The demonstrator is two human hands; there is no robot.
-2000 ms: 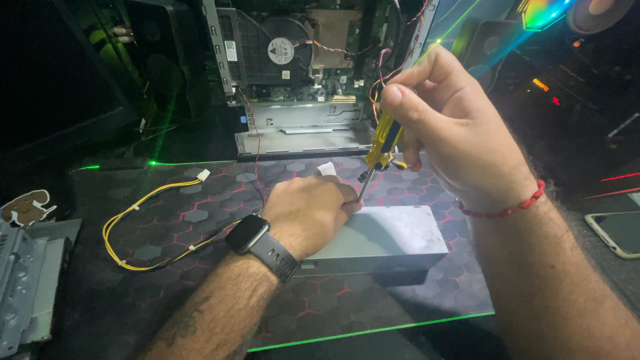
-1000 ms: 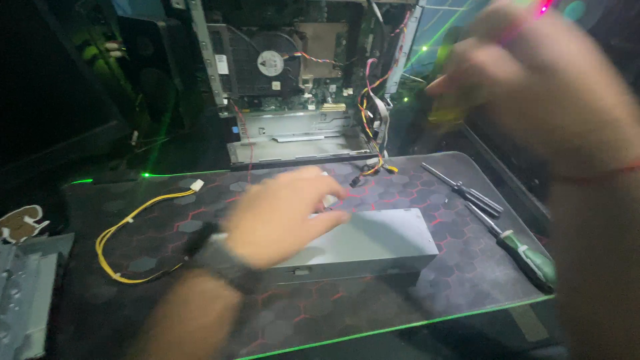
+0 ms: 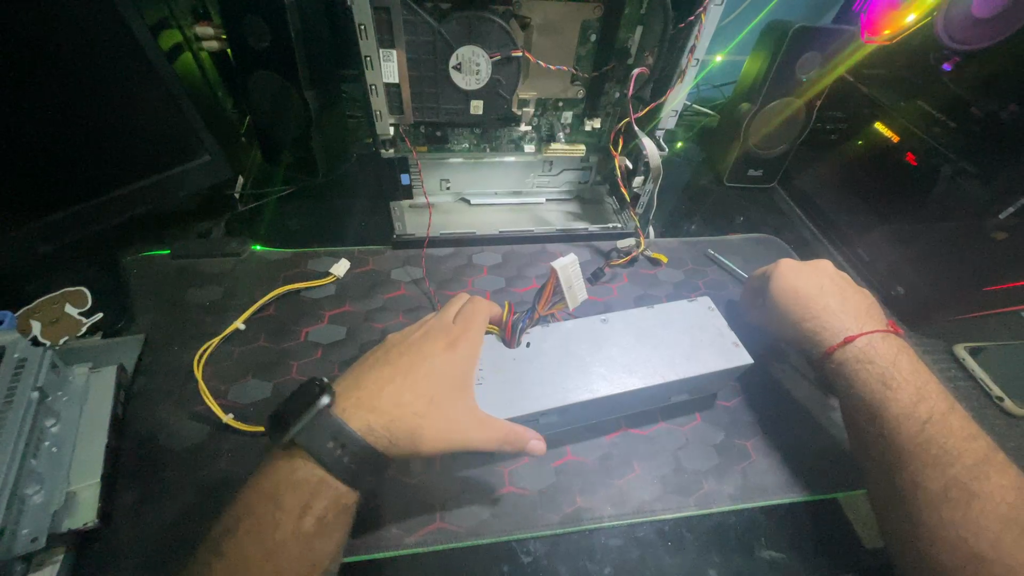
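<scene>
A grey metal computer power supply unit (image 3: 616, 352) sits at the middle of the hexagon-patterned mat (image 3: 448, 512). My left hand (image 3: 424, 384), wearing a dark watch, grips its left end, thumb at the front edge and fingers behind. Bundled wires with a white multi-pin connector (image 3: 569, 282) rise behind the unit. A yellow cable (image 3: 210, 356) with a small white plug curves out to the left. My right hand (image 3: 816, 308) is curled at the mat's right side, beside a metal screwdriver shaft (image 3: 726, 264); its fingers are hidden, so whether it holds a tool is unclear.
An open computer case (image 3: 512, 220) with a fan (image 3: 470, 68) stands behind the mat, its loose cables (image 3: 632, 184) hanging at the right. Metal parts (image 3: 56, 448) lie at the far left. A phone (image 3: 992, 376) is at the right edge, and a speaker (image 3: 776, 104) stands behind.
My right hand, earlier raised with a yellow-handled screwdriver, has come down to the mat's right side, where screwdrivers lay. My left hand has moved onto the unit's left end.
</scene>
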